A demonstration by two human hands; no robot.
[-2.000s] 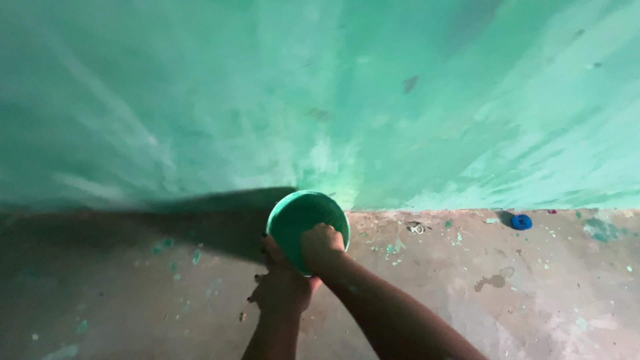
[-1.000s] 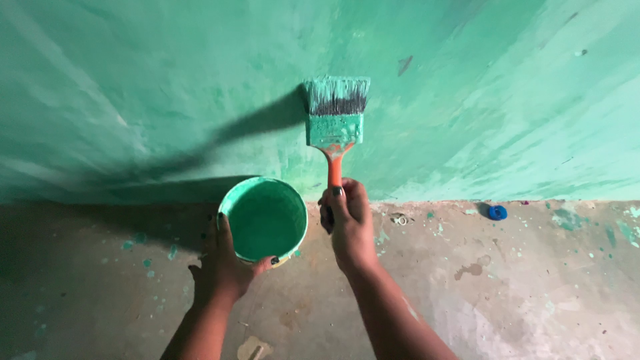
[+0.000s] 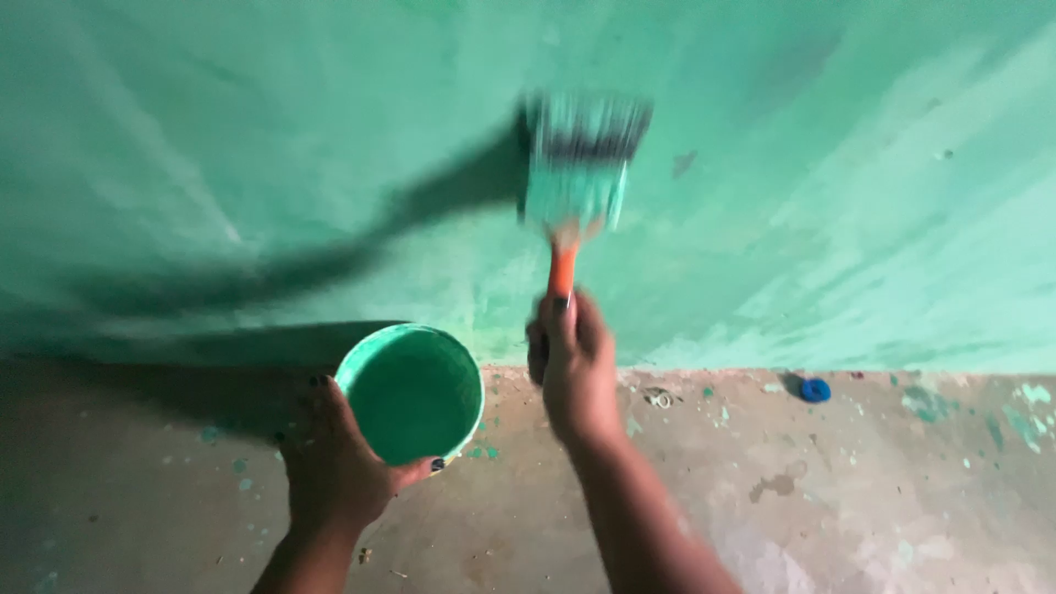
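My right hand grips the orange handle of a wide paintbrush, its bristles pointing up the green wall. The brush is blurred and coated with green paint; whether its bristles touch the wall I cannot tell. At the lower left my left hand holds a round paint bucket by its side, with the thumb near the rim and the fingers around the left. Green paint lies inside the bucket.
The green painted wall meets a concrete floor spotted with paint. A blue ring-shaped roll lies by the wall's foot at the right. Nearer the middle is a small whitish ring. Dark shadows fall on the wall at left.
The right hand was at the bucket's mouth two seconds ago; the brush came into sight above the bucket, upright in that hand. Since one second ago the brush has stayed raised before the wall.
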